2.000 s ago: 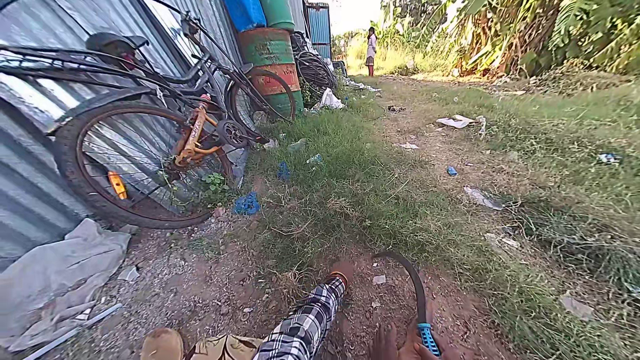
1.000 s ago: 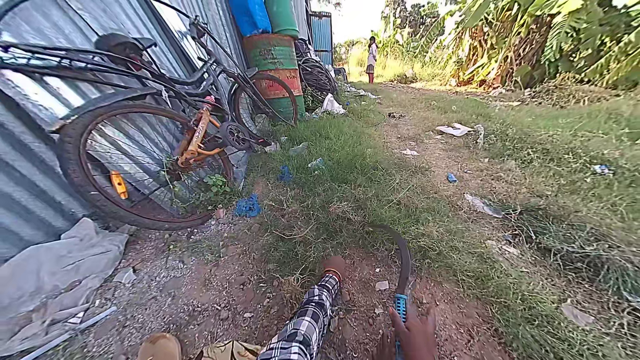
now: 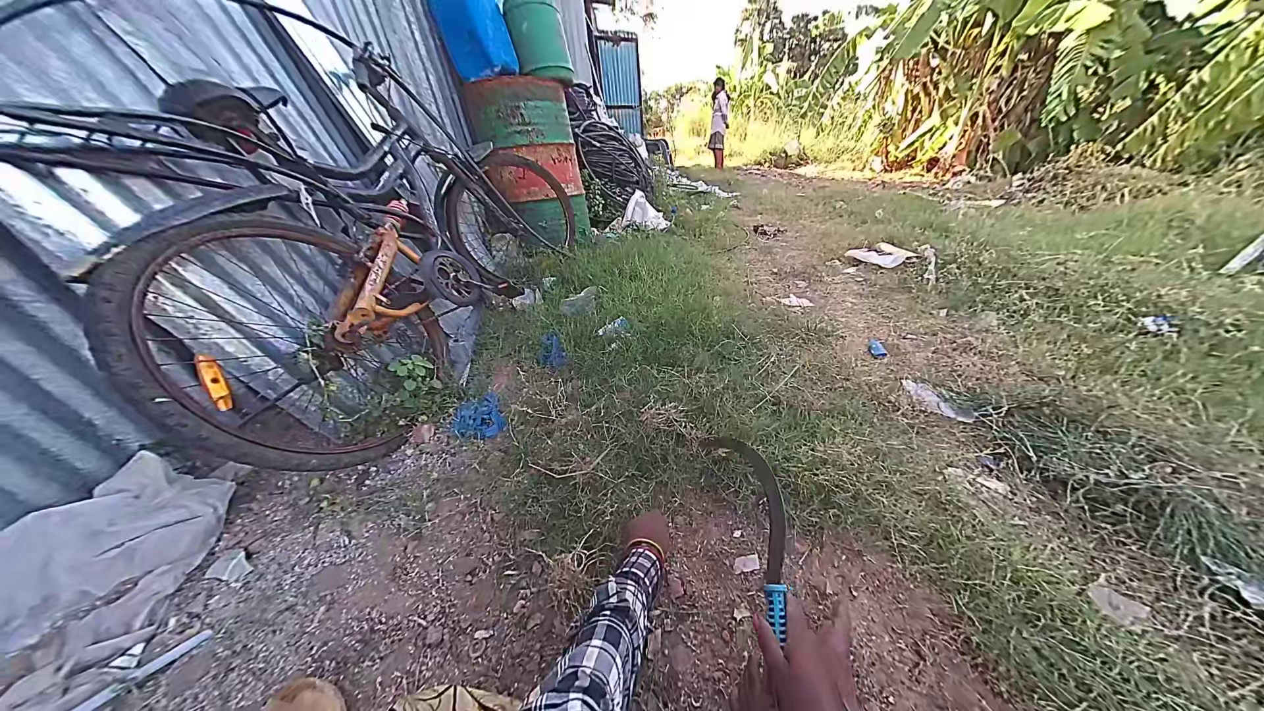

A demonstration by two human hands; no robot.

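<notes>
My left hand (image 3: 647, 533), below a black-and-white checked sleeve and a thin orange-yellow band at the wrist, reaches down to the near edge of the green grass (image 3: 632, 464). Its fingers are hidden, so what it holds cannot be told. To its right, low in the view, my right hand (image 3: 810, 657) is closed on the blue handle of a sickle (image 3: 773, 513). The dark curved blade points away from me, and its tip bends left over the grass, ahead of my left hand.
A bicycle (image 3: 375, 276) leans on a corrugated metal wall (image 3: 49, 365) at left, near a painted drum (image 3: 523, 128). Grey sheeting (image 3: 118, 543) lies below it. Blue plastic (image 3: 479, 417) and other litter lie about. A person (image 3: 719, 118) stands far along the path.
My right hand has moved left with the sickle, whose handle stands more upright in the view than two seconds ago. My left hand has stayed low by the grass.
</notes>
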